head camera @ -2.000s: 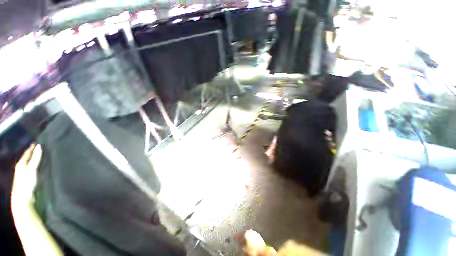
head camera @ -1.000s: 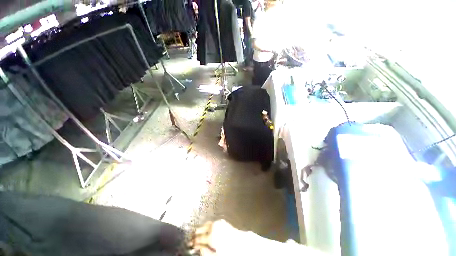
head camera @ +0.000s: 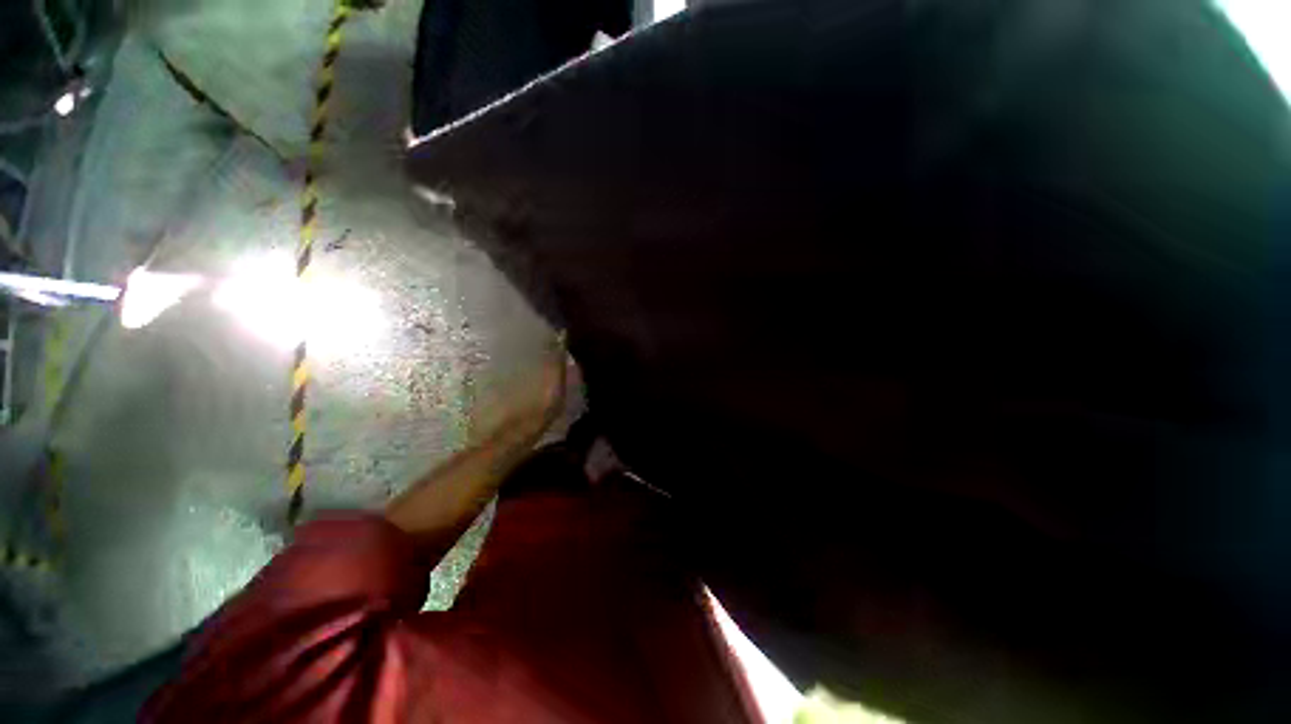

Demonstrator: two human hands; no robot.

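Note:
A large dark garment, which looks like a jacket (head camera: 906, 325), is held up close to the camera and fills the right and middle of the view. My left arm, in a red sleeve, reaches up from the bottom. My left hand (head camera: 549, 385) is at the garment's lower left edge and holds it; the fingers are hidden behind or in the cloth. My right hand cannot be made out. A blurred yellowish patch at the bottom edge is too unclear to name.
The grey floor (head camera: 382, 410) shows at left, with yellow-black tape (head camera: 300, 382) running along it and a bright glare spot. Pale metal rack parts (head camera: 57, 290) are at the far left edge. Another dark shape (head camera: 510, 57) is at the top, behind the garment.
The view has turned down to the floor. The racks and the pressing table have left the view or are covered. The dark garment has come up in front of the camera at the right.

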